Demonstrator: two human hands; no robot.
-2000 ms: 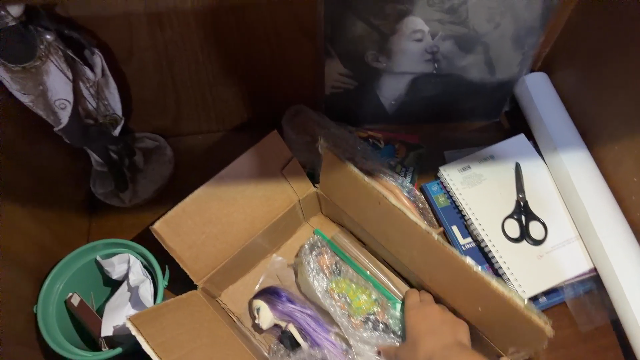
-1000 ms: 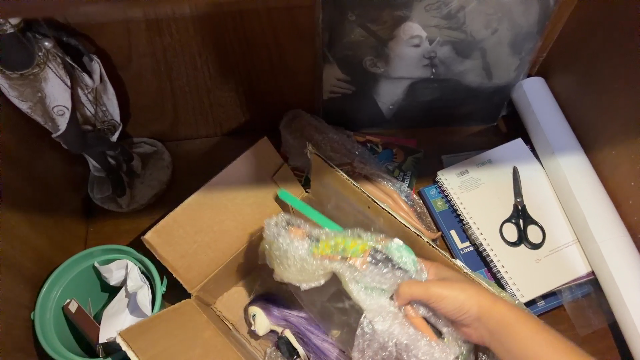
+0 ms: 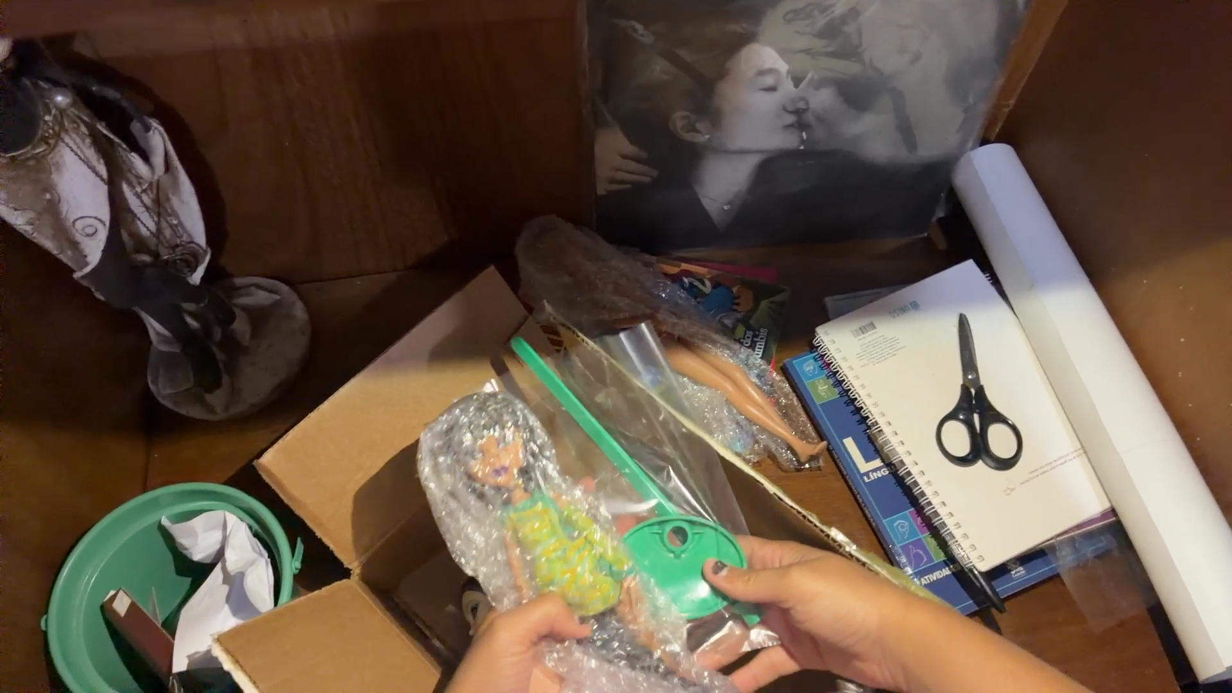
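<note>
My left hand grips a doll in bubble wrap, its green and yellow dress and dark hair showing through the plastic. Between the fingers of my right hand is a green plastic stand with a round base and a long flat stem, together with a clear plastic bag. Both are held above an open cardboard box. The purple-haired doll inside the box is mostly hidden behind my hands and the wrapped doll.
A green bucket with crumpled paper stands left of the box. Behind lies another doll in bubble wrap. To the right are a spiral notebook with black scissors on it, and a white roll. A figurine stands at left.
The bubble-wrapped doll and green stand have come up out of the box. My left hand has come into view on the doll, and my right hand now holds the stand's round base.
</note>
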